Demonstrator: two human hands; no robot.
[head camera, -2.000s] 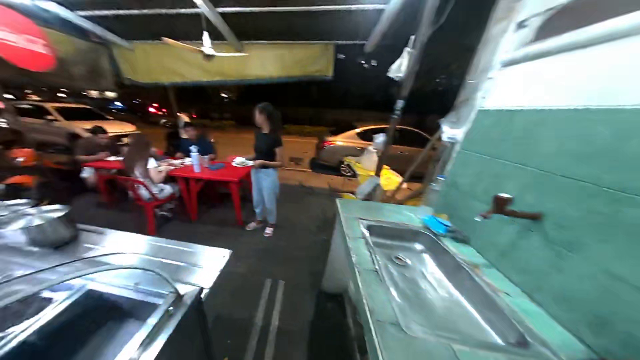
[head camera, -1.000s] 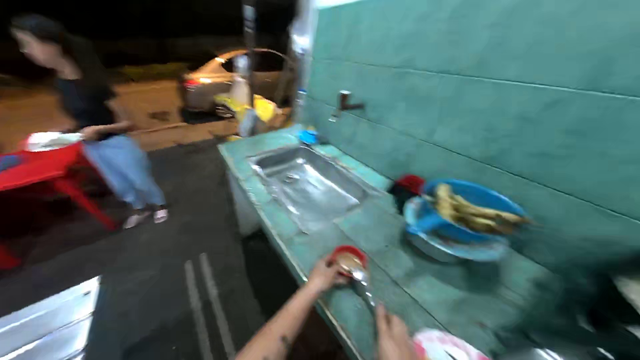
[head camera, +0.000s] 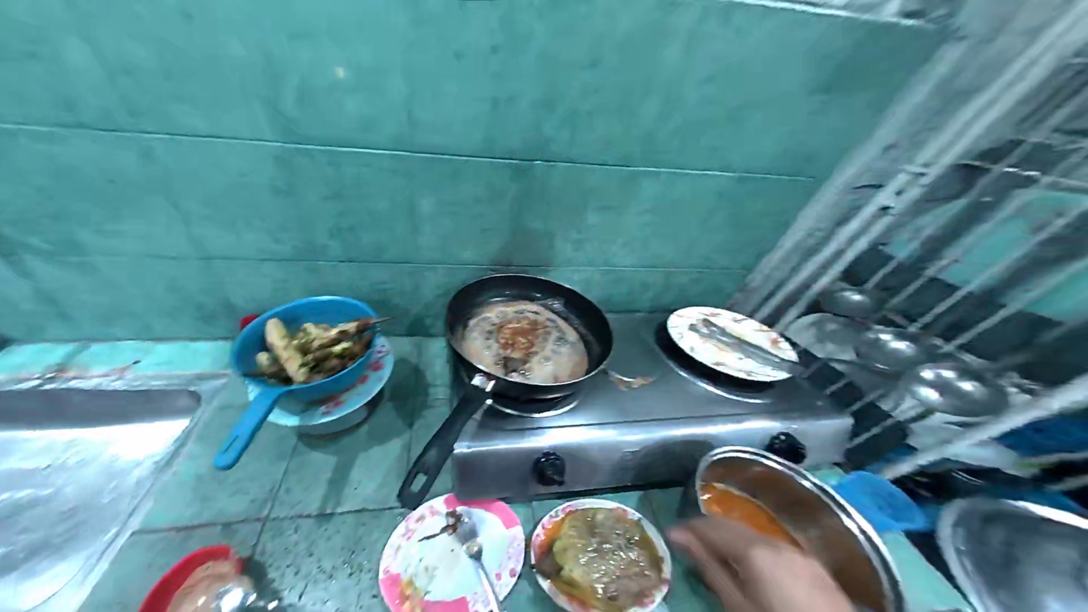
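Note:
My right hand (head camera: 752, 568), blurred, is at the rim of a steel pot (head camera: 807, 501) with orange liquid; whether it grips the pot is unclear. My left hand is out of view. Left of the pot, a floral bowl (head camera: 602, 557) holds food in sauce, beside a pink-edged plate (head camera: 452, 552) with a spoon (head camera: 476, 557) and scraps. At the bottom left, a red bowl (head camera: 191, 578) holds pale brown liquid and a metal utensil. A black frying pan (head camera: 527, 340) with bubbling brown contents sits on the left burner of a steel two-burner stove (head camera: 650, 442).
A blue plastic strainer (head camera: 297, 340) of fried food rests over a floral bowl. A white plate (head camera: 733, 342) with a utensil lies over the right burner. A steel sink (head camera: 93, 476) is at the left, ladles (head camera: 952, 388) and white bars at the right, a green wall (head camera: 408, 170) behind.
The view has swung right from the sink to the stove. My left hand, at the red bowl a second ago, has left view. My right hand no longer holds the metal utensil and is now by the pot.

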